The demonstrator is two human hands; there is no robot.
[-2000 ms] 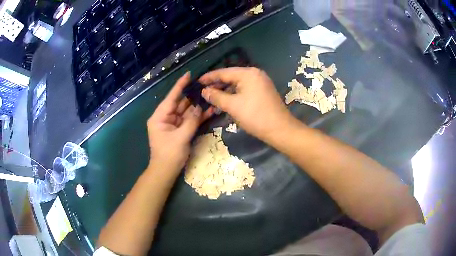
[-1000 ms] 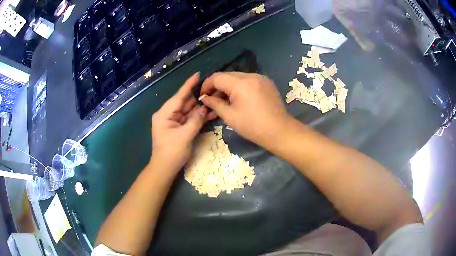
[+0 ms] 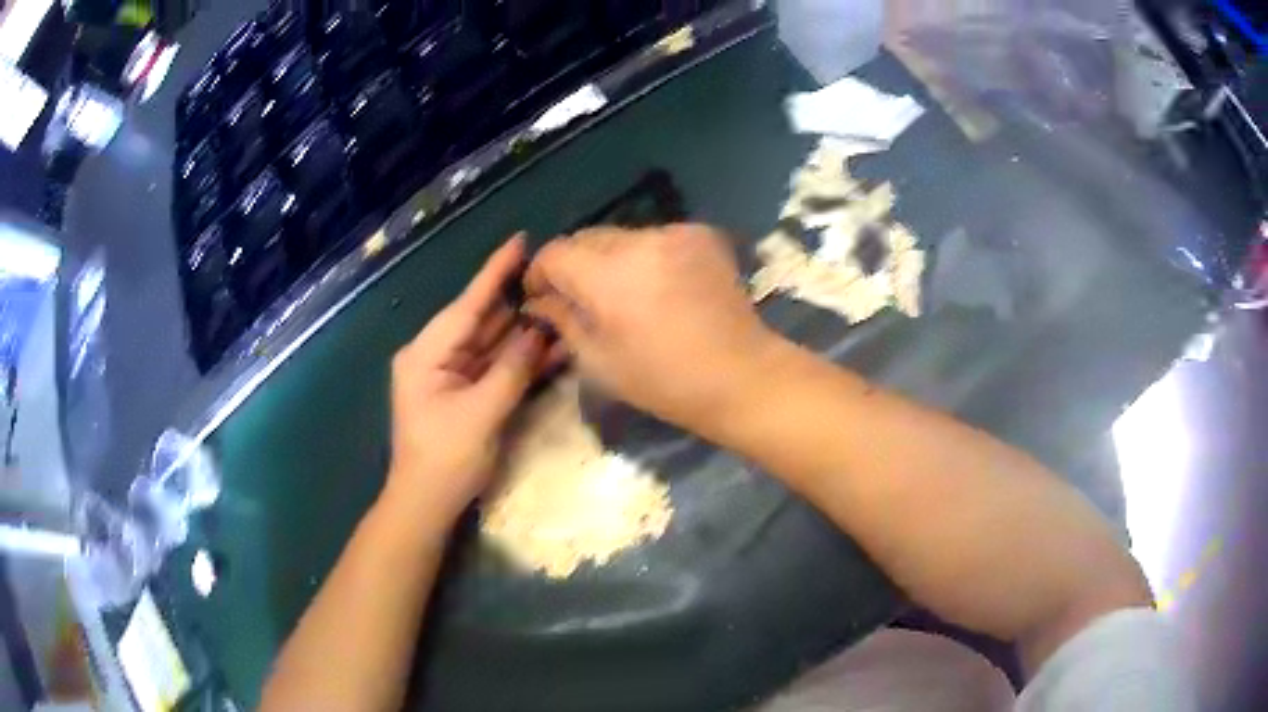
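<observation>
My left hand (image 3: 459, 376) holds a small black plastic housing (image 3: 531, 295), mostly hidden by the fingers. My right hand (image 3: 647, 313) is bent over it with its fingertips at the housing; whether a pale piece is between them is hidden. A black rectangular part (image 3: 643, 203) shows on the mat just beyond my right hand. A heap of small pale pieces (image 3: 577, 498) lies below the hands. A looser pale scatter (image 3: 851, 248) lies to the right. The picture is blurred.
A large black pocketed tray (image 3: 334, 153) stands beyond the mat edge. A folded white paper (image 3: 854, 111) lies above the right scatter, near a whitish bottle (image 3: 832, 34). Clear plastic cups (image 3: 150, 504) and a pale note (image 3: 150, 654) are at the left. A translucent grey film (image 3: 976, 271) lies at right.
The view has shifted slightly, moving the bench things left in the picture. The right fingertips have closed in over the housing; the pale piece seen at them one second ago no longer shows.
</observation>
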